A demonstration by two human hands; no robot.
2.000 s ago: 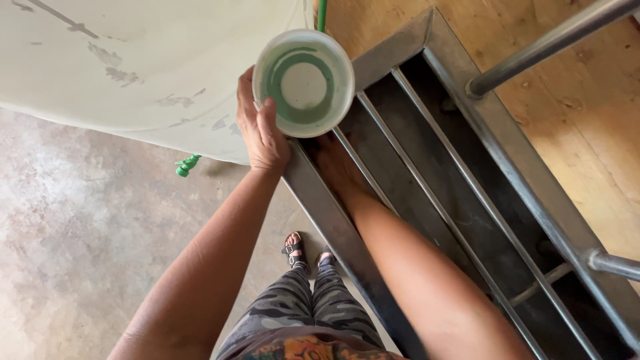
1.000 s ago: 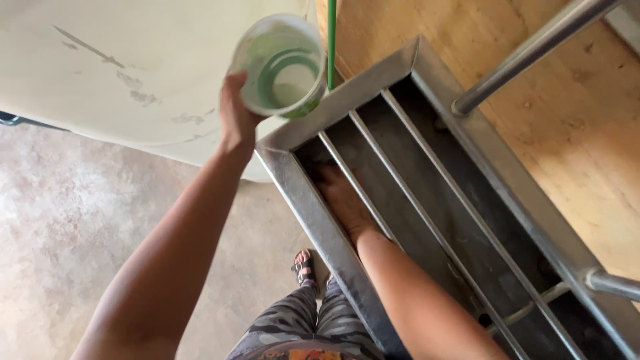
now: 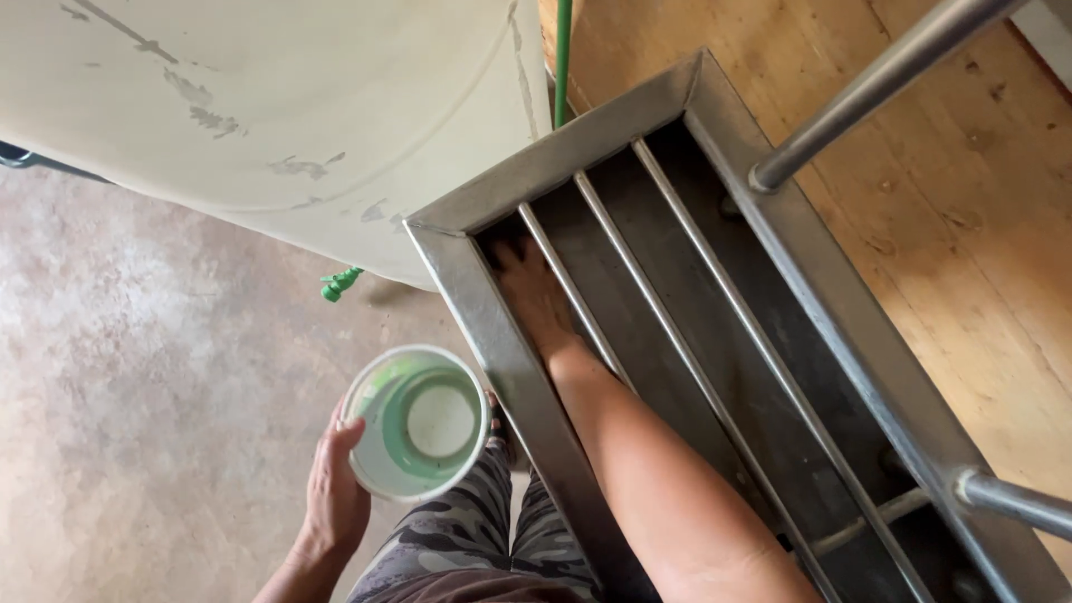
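Note:
My left hand (image 3: 337, 477) grips the side of a round plastic tub (image 3: 419, 423) with a thumb at its rim. The tub holds what looks like greenish liquid and is over the concrete floor, left of the metal frame. My right hand (image 3: 532, 293) reaches down into the dark rectangular metal frame (image 3: 553, 452), between its left side and the first bar (image 3: 578, 301). The fingers are spread and in shadow near the frame's upper left corner; whether they touch anything under them cannot be seen.
A large whitish tank (image 3: 276, 100) stands at the upper left, with a green tap (image 3: 339, 285) low at its edge. A green pole (image 3: 563, 63) rises behind the frame. Metal rails (image 3: 879, 88) join the frame's right side, beside a wooden plank wall or floor (image 3: 946, 193).
My left hand has brought the tub down from beside the tank and frame corner to in front of my legs. My right hand remains inside the frame.

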